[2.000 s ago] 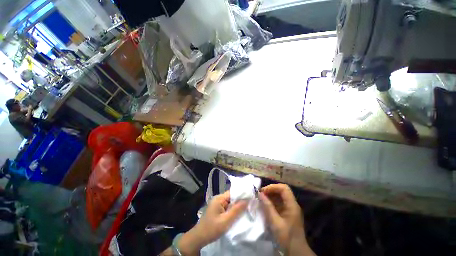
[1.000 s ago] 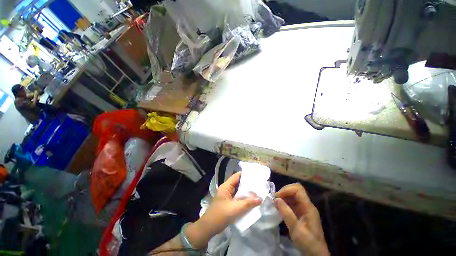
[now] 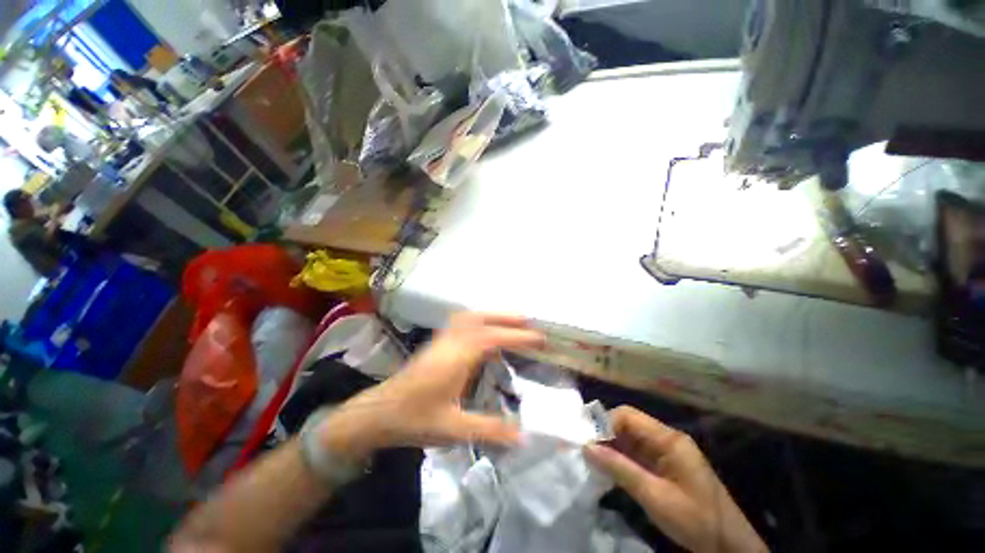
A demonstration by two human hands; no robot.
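Note:
A white garment piece (image 3: 556, 459) hangs below the table's front edge, over the lap. My right hand (image 3: 675, 475) pinches its right edge, where a small whitish tab shows at the fingertips. My left hand (image 3: 437, 394) is blurred, with fingers spread, over the left side of the cloth; the thumb is near the cloth and I cannot tell if it touches. The sewing machine head (image 3: 794, 97) stands at the upper right, above the bed cover (image 3: 745, 232).
A dark reddish tool (image 3: 864, 265) and a black smartphone (image 3: 961, 281) lie right of the needle area. Clear plastic bags (image 3: 470, 130) and a cardboard piece (image 3: 362, 221) are at the table's left end. Red bags (image 3: 221, 367), blue crates (image 3: 92, 319) and a seated person (image 3: 30, 232) are further left.
My left hand has let go of its pinch on the cloth, risen and opened its fingers. My right hand still pinches the cloth's right edge and sits slightly further right.

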